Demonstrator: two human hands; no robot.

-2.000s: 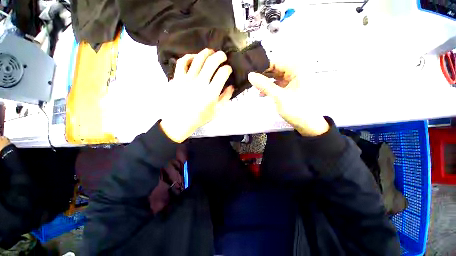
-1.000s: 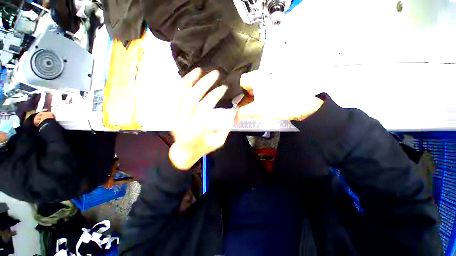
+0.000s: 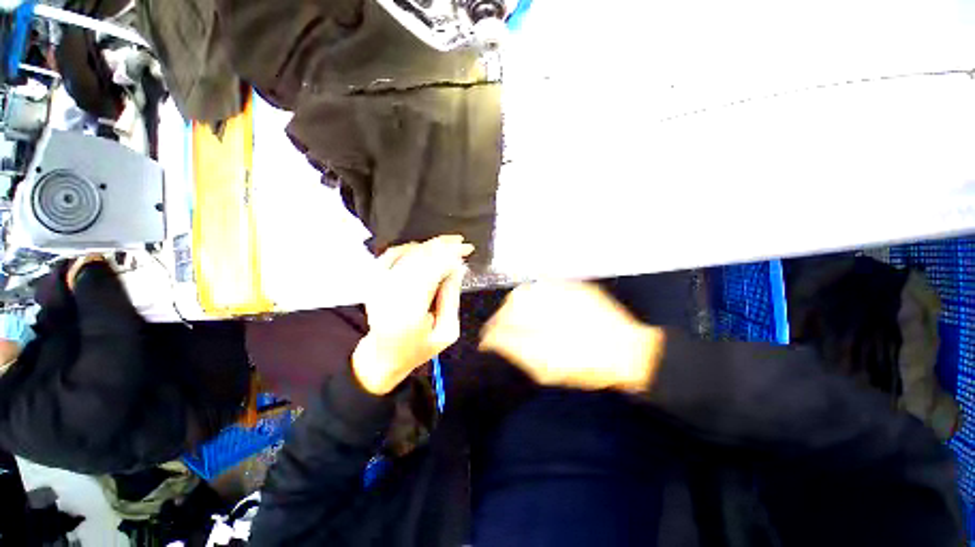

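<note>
Dark brown cloth lies on the white machine table, with a dark seam or edge line across it. Its right edge runs under the metal needle area at the top. My left hand is at the cloth's lower end by the table's front edge, its fingers closed on the cloth. My right hand is blurred, below the table edge over my lap. Its fingers are curled and whether it holds anything cannot be told.
A yellow-orange strip lies on the table at left. A grey machine and another worker's dark sleeve are further left. Blue crates with dark pieces are below the table at right. Maroon cloth hangs left of my lap.
The cloth has spread flatter and reaches the table's front edge. My hands have moved apart, and my right hand has dropped from the table to below its edge. The view has shifted.
</note>
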